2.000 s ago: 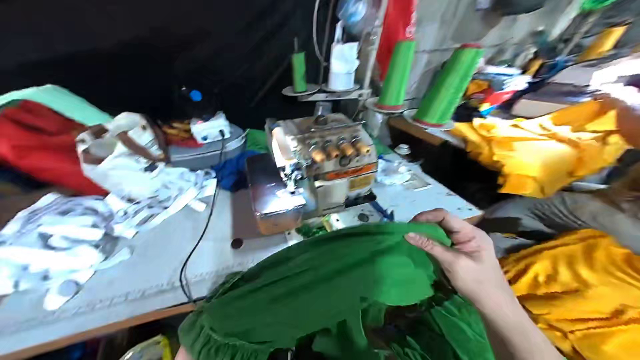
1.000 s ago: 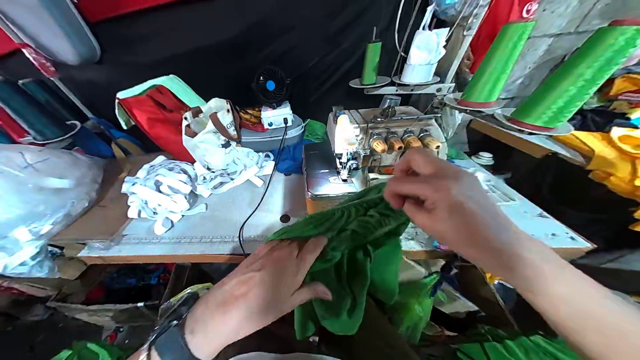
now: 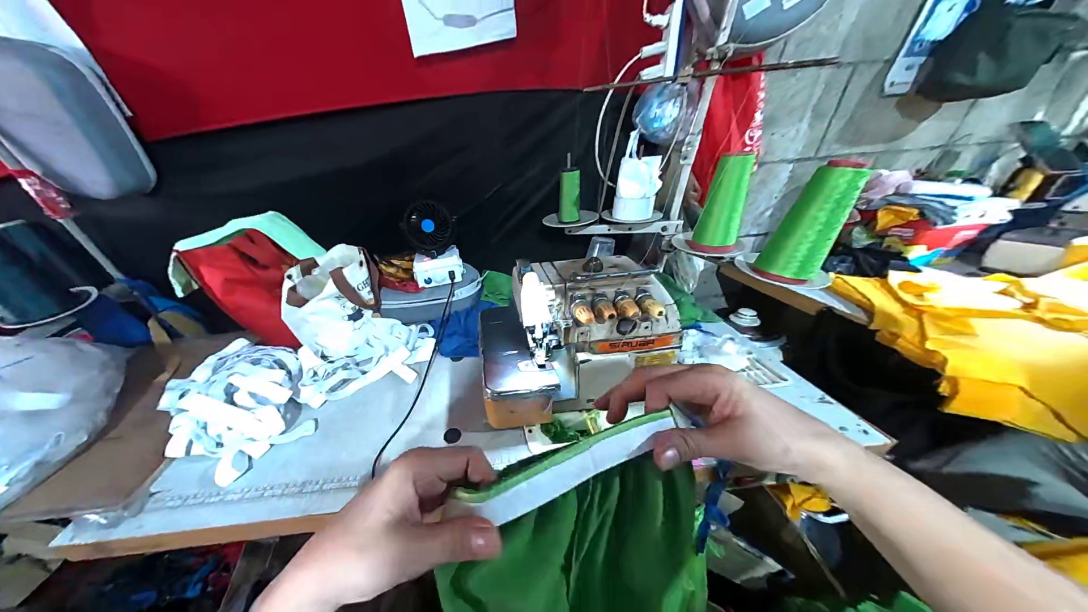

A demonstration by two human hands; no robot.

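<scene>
A green fabric garment piece (image 3: 586, 544) hangs between my two hands, in front of the overlock sewing machine (image 3: 595, 314). White elastic band (image 3: 552, 480) runs along its upper edge, with a green stitched rim above it. My left hand (image 3: 416, 518) pinches the left end of the band between thumb and fingers. At the right end, my right hand (image 3: 697, 416) grips the band, its thumb in front and its fingers behind. The fabric is held in the air near the table's front edge, and its lower part runs out of view.
White elastic strips (image 3: 234, 395) lie in a heap on the sewing table (image 3: 340, 493), beside a white cloth bag (image 3: 331, 293). A black cable (image 3: 421, 382) crosses the tabletop. Green thread cones (image 3: 812, 221) stand behind at right. Yellow fabric (image 3: 994, 340) is piled farther right.
The green fabric, earlier bunched between my hands, is now spread with its white band facing me. My right hand has come down from above the cloth to the band's end.
</scene>
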